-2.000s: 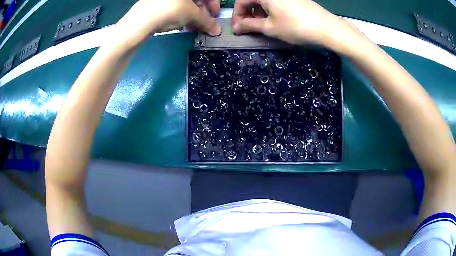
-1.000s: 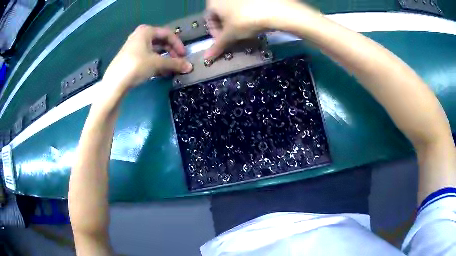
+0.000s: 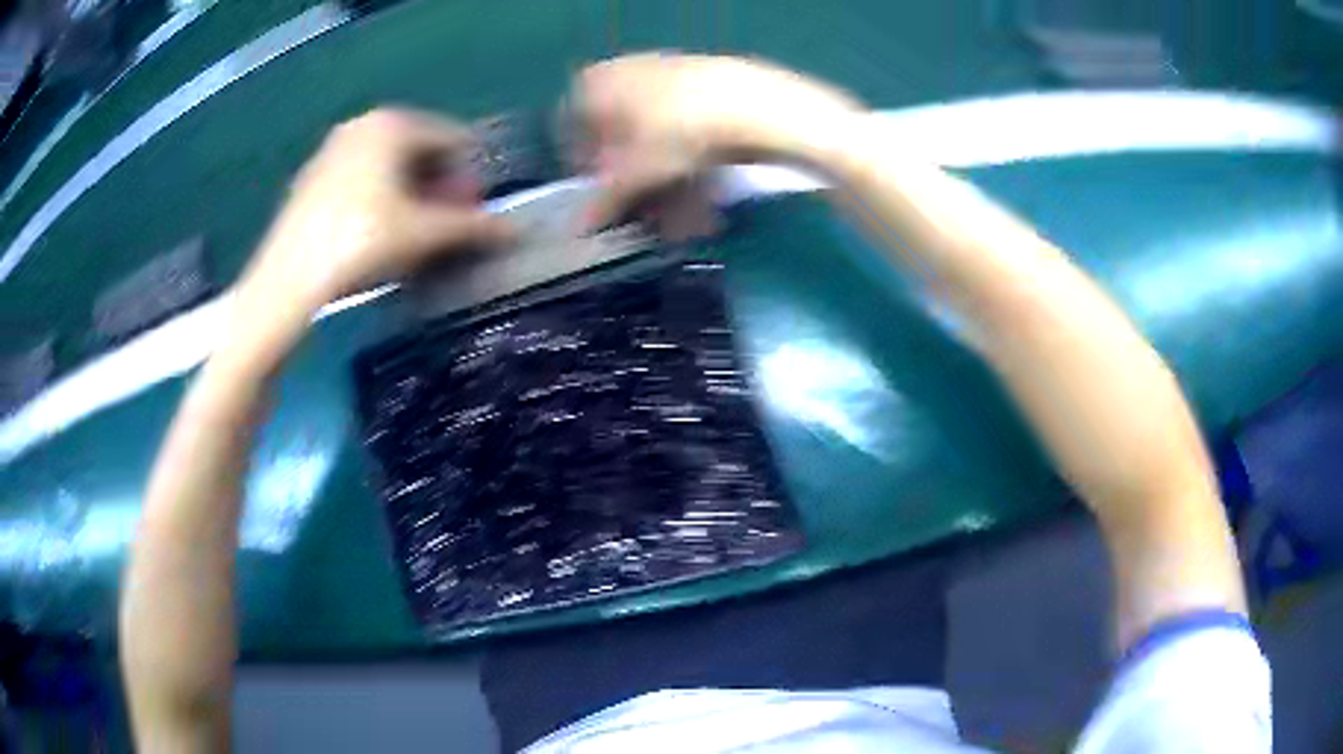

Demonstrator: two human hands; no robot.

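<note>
The whole picture is blurred by motion. A grey block point(image 3: 542, 256) lies along the far edge of a black square tray point(image 3: 567, 457) full of small shiny rings. My left hand point(image 3: 390, 214) is at the block's left end, with the thumb on it. My right hand point(image 3: 648, 148) is at the block's right end, fingers bent around it. The posts of this block and any ring in my fingers cannot be made out.
The tray rests on the glossy green bench point(image 3: 943, 427). Beyond the white strip point(image 3: 1090, 130) is a green belt point(image 3: 913, 52) with grey blocks at left point(image 3: 152, 287) and far right point(image 3: 1102, 56). Another blurred block lies behind my hands.
The view has shifted, so the tray and both hands appear further left and the tray lower. My right fingers have moved from a post towards the block's right end.
</note>
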